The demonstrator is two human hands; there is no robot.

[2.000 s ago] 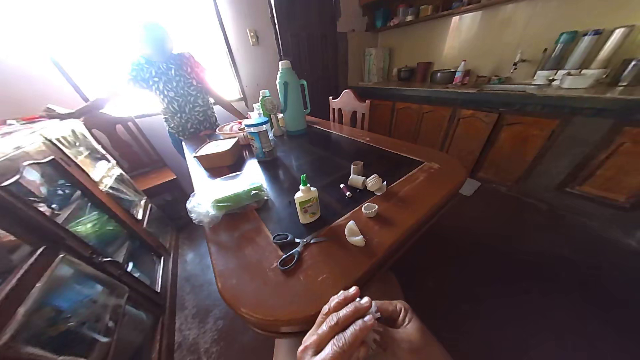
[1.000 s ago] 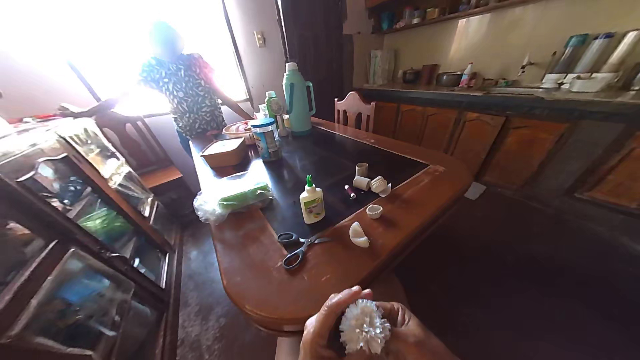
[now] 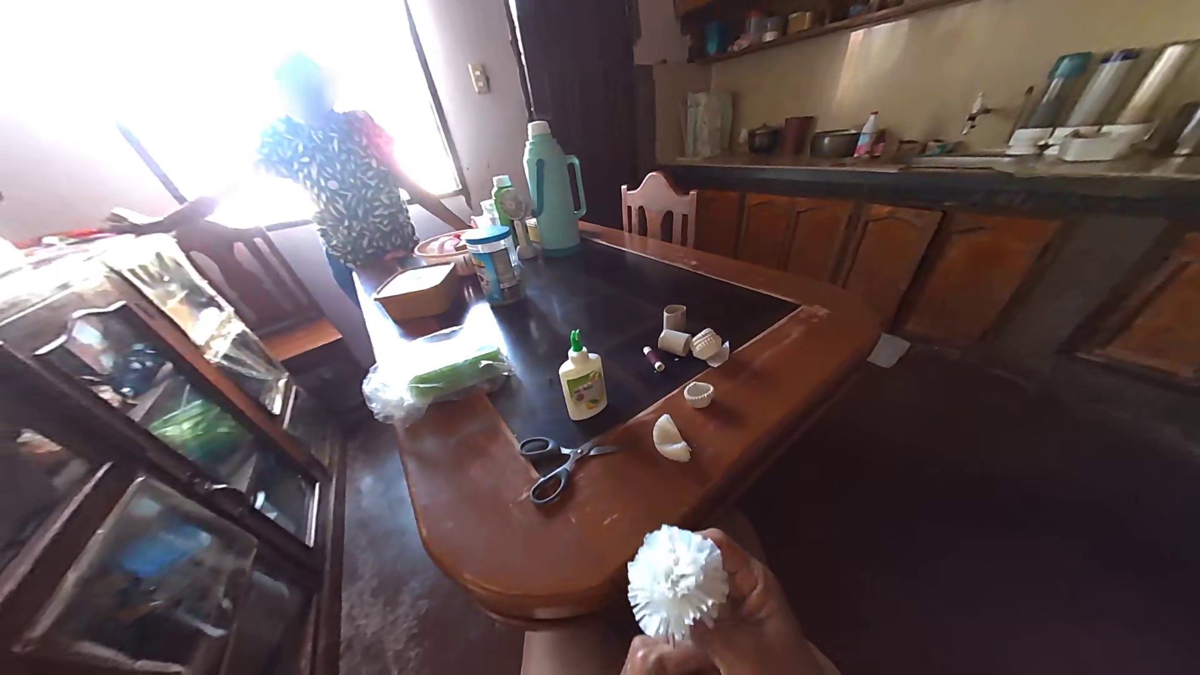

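Note:
A white, fringed flower that looks like paper (image 3: 677, 581) is held between my two hands, below the table's near corner. My right hand (image 3: 755, 609) grips it from the right and behind. At the frame's lower edge, my left hand (image 3: 656, 656) has its fingers closed at the flower's base, mostly cut off by the frame. On the wooden table nearest my hands lie scissors (image 3: 561, 466) with dark handles and parted blades, and a folded white piece (image 3: 670, 439). A glue bottle (image 3: 583, 380) with a green tip stands behind the scissors. A small white fluted cup (image 3: 698, 394) sits nearby.
Cardboard rolls (image 3: 674, 339), a thread spool (image 3: 653, 359) and stacked fluted cups (image 3: 707, 344) lie farther back. A plastic bag (image 3: 436, 370), a tan box (image 3: 417, 291), a lidded jar (image 3: 494, 267) and a green thermos (image 3: 555, 197) line the left side. A person (image 3: 352, 187) stands beyond.
The hands were clasped together two seconds ago, with little of the flower visible. Now the fringed flower shows fully, facing up, and my left hand is lower.

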